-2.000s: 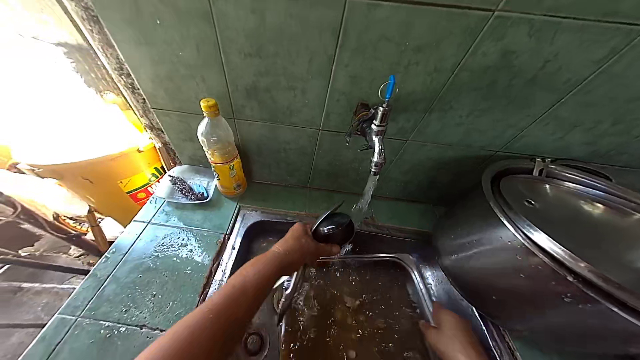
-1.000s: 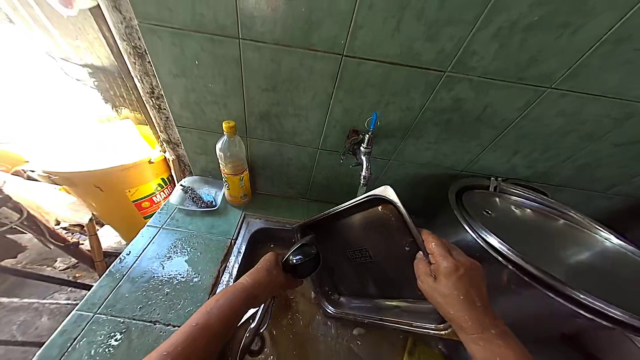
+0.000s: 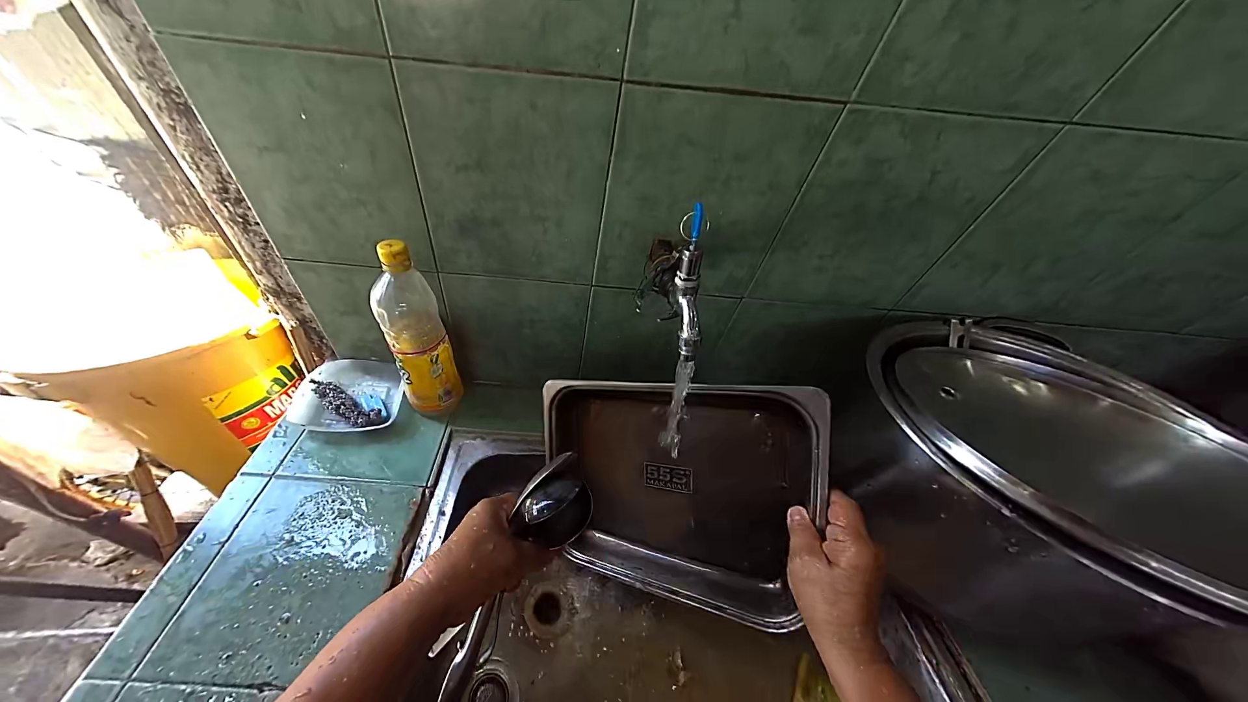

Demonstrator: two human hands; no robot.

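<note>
My right hand (image 3: 837, 565) grips the right edge of a rectangular stainless steel pan (image 3: 717, 526), thumb on its rim. The pan is tilted up in the sink (image 3: 585, 648), its inside facing me. Water runs from the metal faucet (image 3: 688, 302) onto the pan. My left hand (image 3: 492, 546) holds a dark, rounded utensil, perhaps a ladle (image 3: 552, 509), beside the pan's left edge. Part of its grip is hidden. Below my left hand, other metal utensils (image 3: 468, 653) lie in the sink near a drain hole (image 3: 547, 609).
A bottle with a yellow cap (image 3: 417, 341) and a dish (image 3: 375, 421) with a scrubber stand on the wet green-tiled counter (image 3: 283, 575). A large metal pot with a lid (image 3: 1072, 439) is at the right. Left of the counter stands a yellow bucket (image 3: 185, 390).
The pan, seen tilted a second ago, is now upright under the running water, with my right hand lower on its edge. Two seconds ago my right hand was low at the sink's right side.
</note>
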